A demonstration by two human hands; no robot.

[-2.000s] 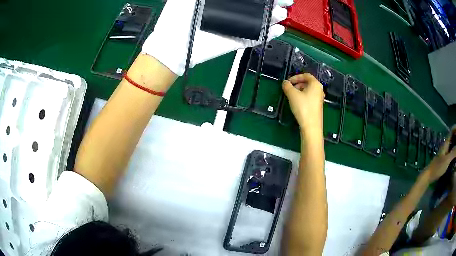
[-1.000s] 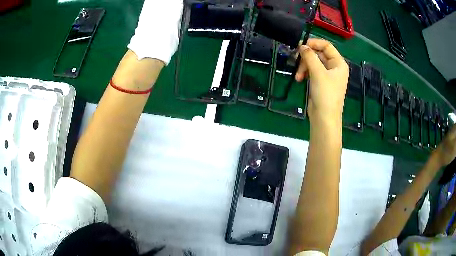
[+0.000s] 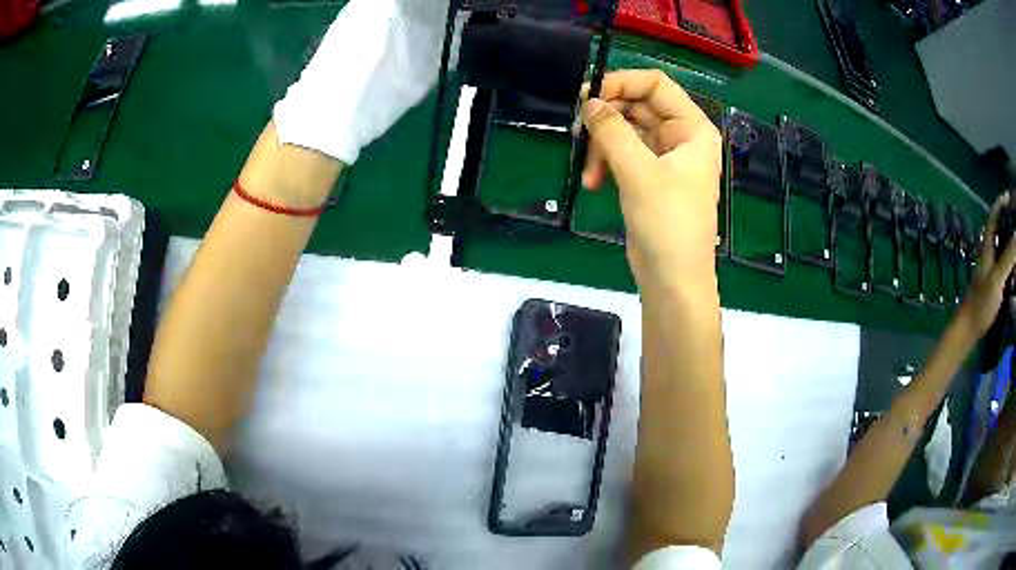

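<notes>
My left hand (image 3: 377, 78), in a white glove and cut off by the top edge, holds a black phone middle frame (image 3: 441, 167) by its left side. A matte black sheet (image 3: 524, 56) spans its upper part. My right hand (image 3: 663, 156) is bare, with thumb and fingertips pinched at the held frame's right edge. Any small part there cannot be made out. Another phone housing (image 3: 557, 379), with shiny film near its camera end, lies on the white work sheet (image 3: 357, 367).
Several frames (image 3: 761, 189) stretch in a row to the right on the green surface. One frame (image 3: 95, 106) lies far left. A white tray (image 3: 67, 301) is at the left edge, a red tray (image 3: 735, 33) at the top. Another person's arm (image 3: 902, 434) reaches in at right.
Two seconds ago my right hand was apart from the held frame; now its fingertips are at the frame's edge. Since one second ago, the black sheet and my right hand have shifted left in view.
</notes>
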